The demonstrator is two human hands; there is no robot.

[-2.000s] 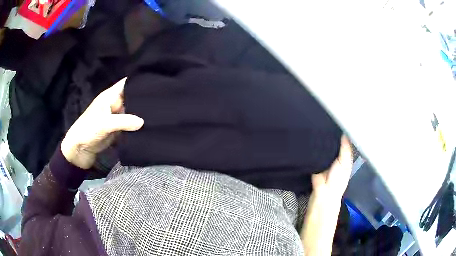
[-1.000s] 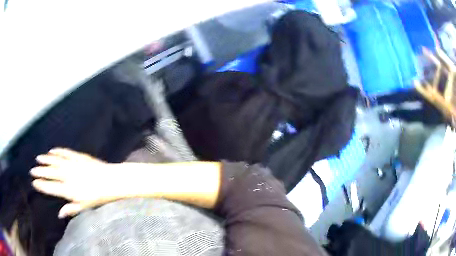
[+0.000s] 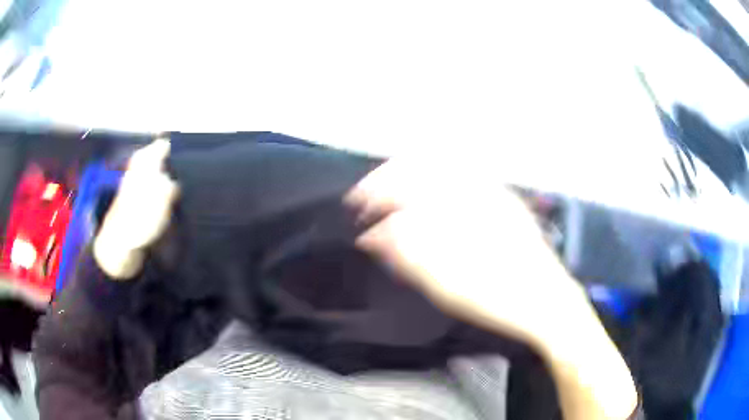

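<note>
A black garment piece (image 3: 271, 205) lies over my lap, on the grey checked clothing, and its far part meets the front edge of the white table. My left hand (image 3: 138, 212) is blurred at the garment's left side, with its fingers closed on the cloth. My right hand (image 3: 398, 205) reaches in from the right over the cloth, overexposed and blurred. Its bent fingertips pinch the cloth near the table edge. No tool shows in either hand.
The white table (image 3: 328, 74) spans the top, its edge just beyond both hands. Dark looped scissors (image 3: 710, 143) lie on it at the right. A red crate (image 3: 37, 225) and blue rim (image 3: 92, 201) are at the left. A black heap (image 3: 677, 328) is at the lower right.
The view swung to the right and has come back to the lap. My left hand, spread flat on black cloth a second ago or not clearly identifiable, now shows at the left; both hands are on the garment.
</note>
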